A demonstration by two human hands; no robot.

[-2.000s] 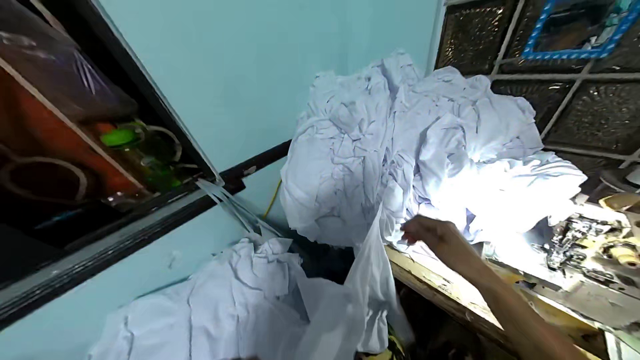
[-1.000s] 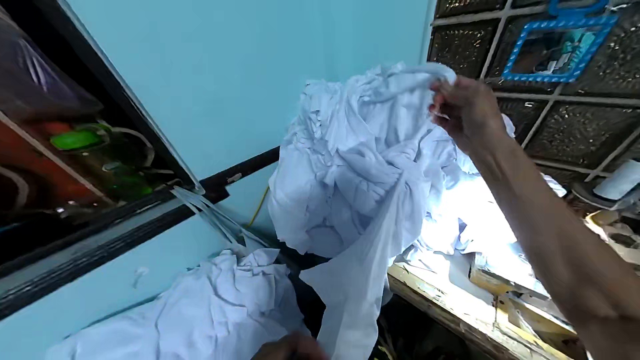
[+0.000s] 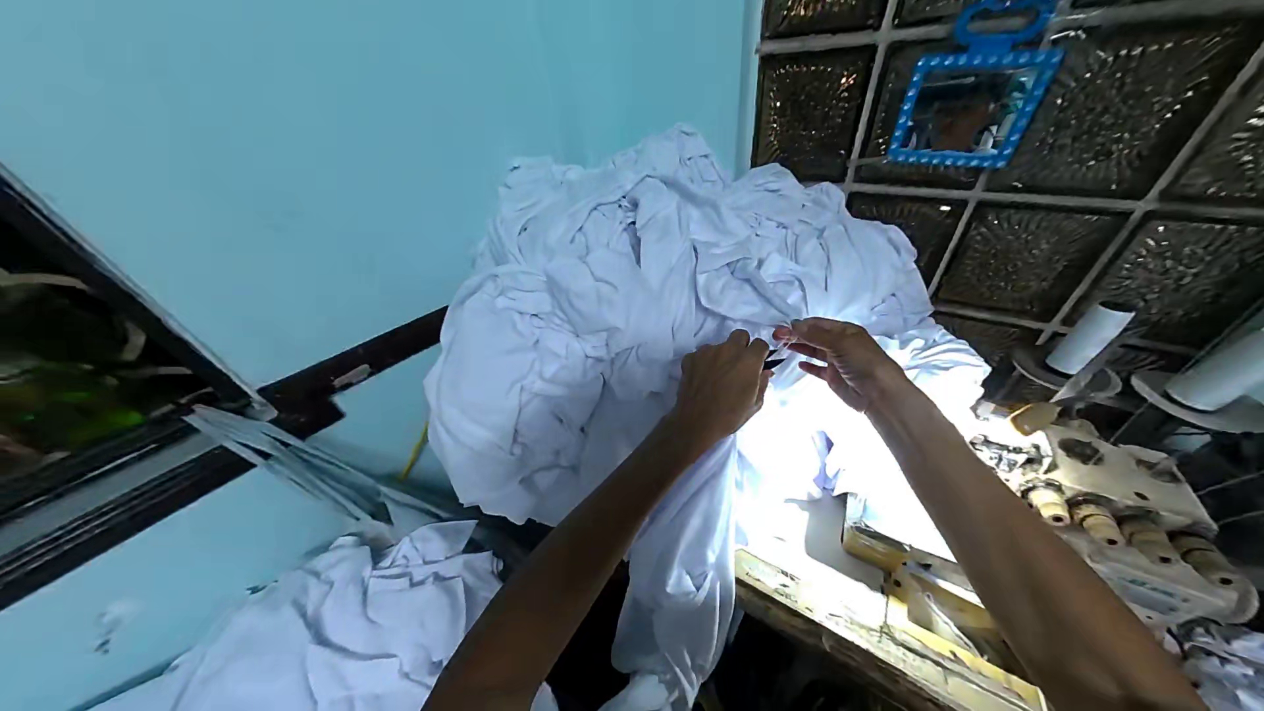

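A large heap of white fabric (image 3: pixel 592 296) lies against the blue wall, its right part brightly lit. At the heap's front right, my left hand (image 3: pixel 723 380) is closed around a small dark tool, of which only a short dark tip shows; its kind cannot be told. My right hand (image 3: pixel 834 360) is just to the right, thumb and fingertips pinching a bit of the white fabric beside that tip. A long length of white fabric (image 3: pixel 681 583) hangs below my left hand, over the table's edge. A second pile of white fabric (image 3: pixel 365 622) lies at the lower left.
A sewing machine (image 3: pixel 1116 504) with several tension dials stands right of the heap on a worn table (image 3: pixel 849 632). White thread cones (image 3: pixel 1089 336) are behind it. A blue-framed mirror (image 3: pixel 973 109) hangs on the glass-block wall. Pale strips (image 3: pixel 286 454) hang from the window ledge at left.
My left hand has come up from the bottom edge to the heap's front. My right hand has moved down from the top of the heap, close beside the left.
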